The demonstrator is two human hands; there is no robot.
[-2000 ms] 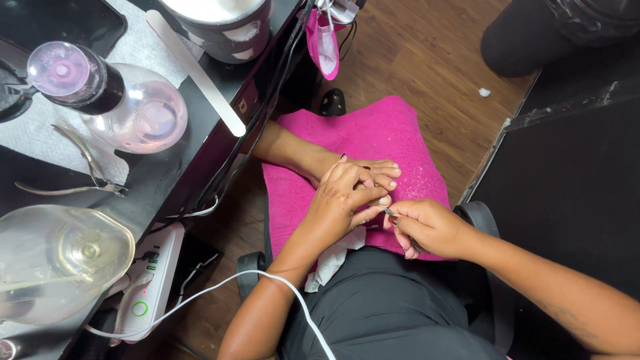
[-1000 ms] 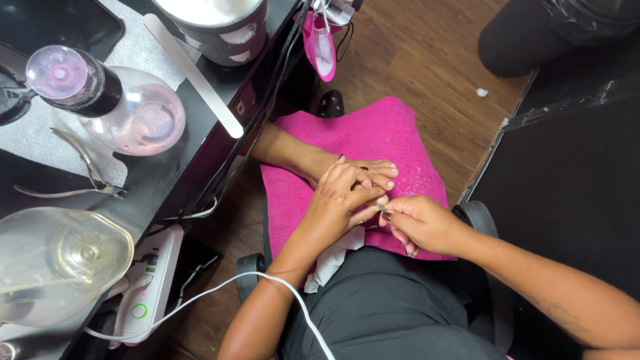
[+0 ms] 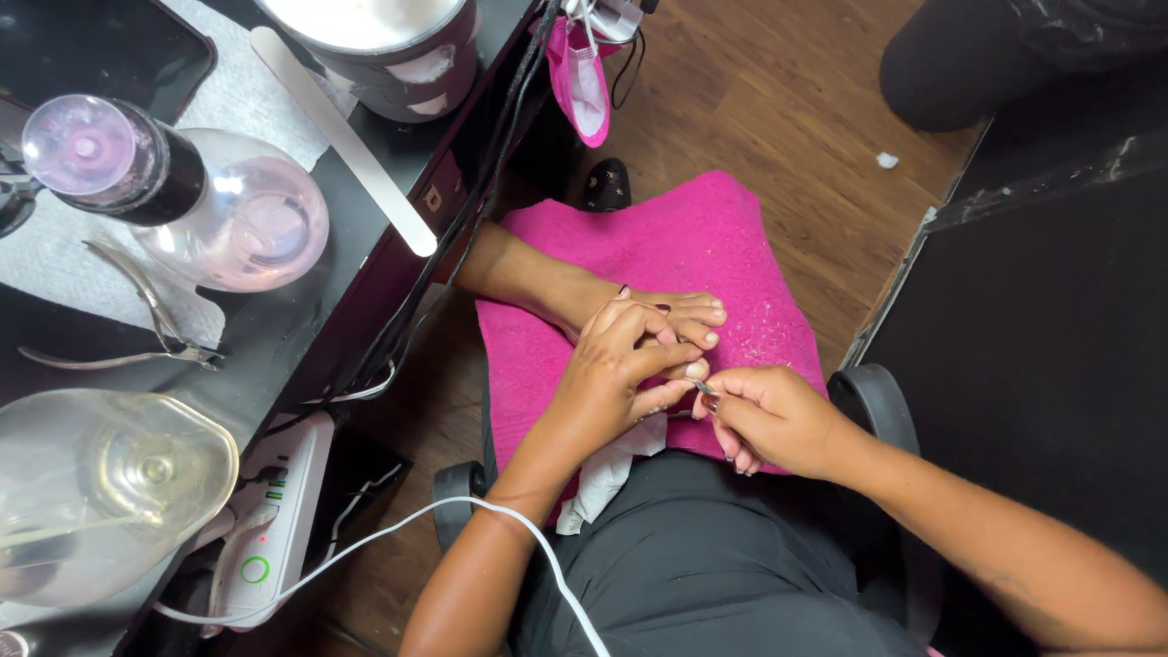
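Another person's bare foot (image 3: 584, 292) rests on a pink towel (image 3: 730, 219) spread over my lap. My left hand (image 3: 625, 365) lies over the front of the foot, its fingers closed around the toes near the big toe (image 3: 696, 370). From the right, my right hand (image 3: 776, 415) pinches a small metal tool (image 3: 703, 387) between thumb and fingers; its tip is at the big toe's nail. Most of the tool is hidden in my fingers, so its kind cannot be told. Pale flakes lie on the towel. A crumpled white tissue (image 3: 602, 479) is under my left wrist.
On the dark table at left are a nail file (image 3: 342, 137), metal nippers (image 3: 155, 315), a pump bottle (image 3: 251, 214), a clear plastic container (image 3: 109, 493) and a tub (image 3: 392, 55). A white cable (image 3: 438, 505) crosses my left forearm. A black bin (image 3: 958, 64) stands at upper right.
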